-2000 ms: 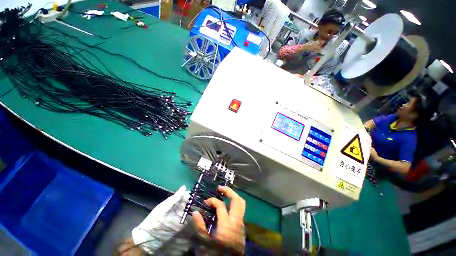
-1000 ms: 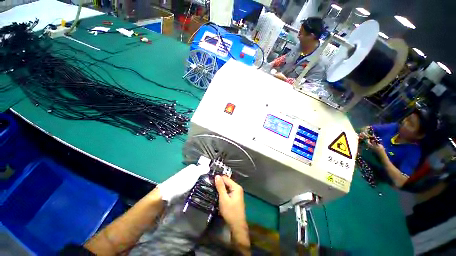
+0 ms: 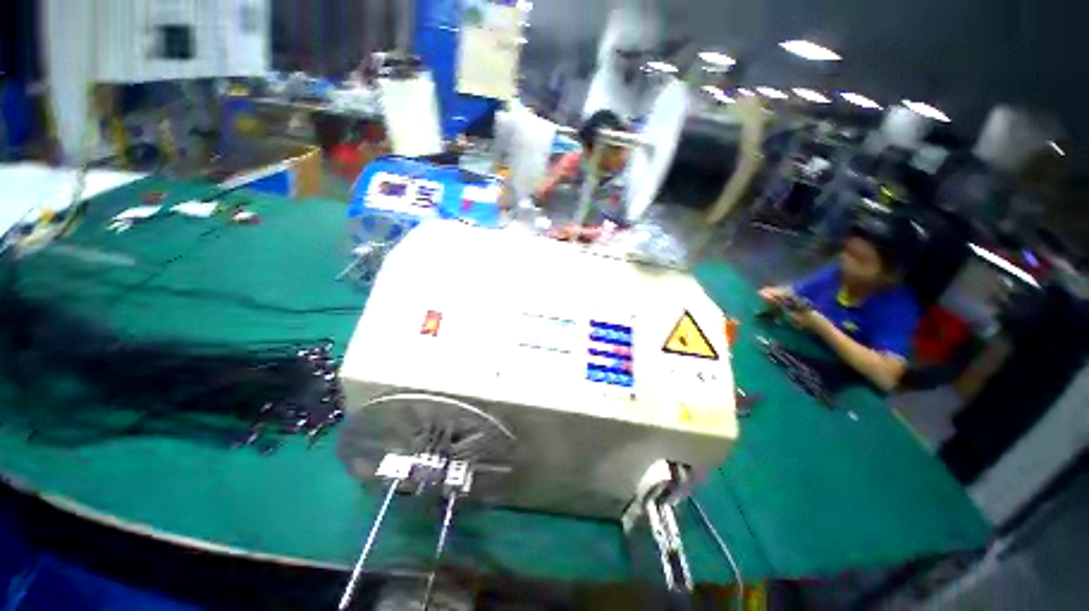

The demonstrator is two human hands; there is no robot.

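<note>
The cream winding machine (image 3: 537, 322) stands on the green mat. Its spoked winding wheel (image 3: 424, 430) is at the front left, with silver clamp blocks (image 3: 424, 473). Two silver winding rods (image 3: 374, 539) stand out from it with no cable on them. The tying head (image 3: 664, 531) is at the machine's front right. The pile of black cables (image 3: 143, 380) lies left of the machine, blurred. Neither my left hand nor my right hand shows in the frame.
A smaller blue machine (image 3: 412, 195) stands behind. A white-flanged reel (image 3: 659, 149) is above the machine. A person in blue (image 3: 862, 304) sits at the right with black cables (image 3: 803, 372) on the mat; another person (image 3: 585, 173) is behind. A blue bin (image 3: 72, 587) is at lower left.
The view has swung and is blurred. Both hands and the black coil have left the picture, and the rods are now bare. The display no longer shows its blue screen clearly.
</note>
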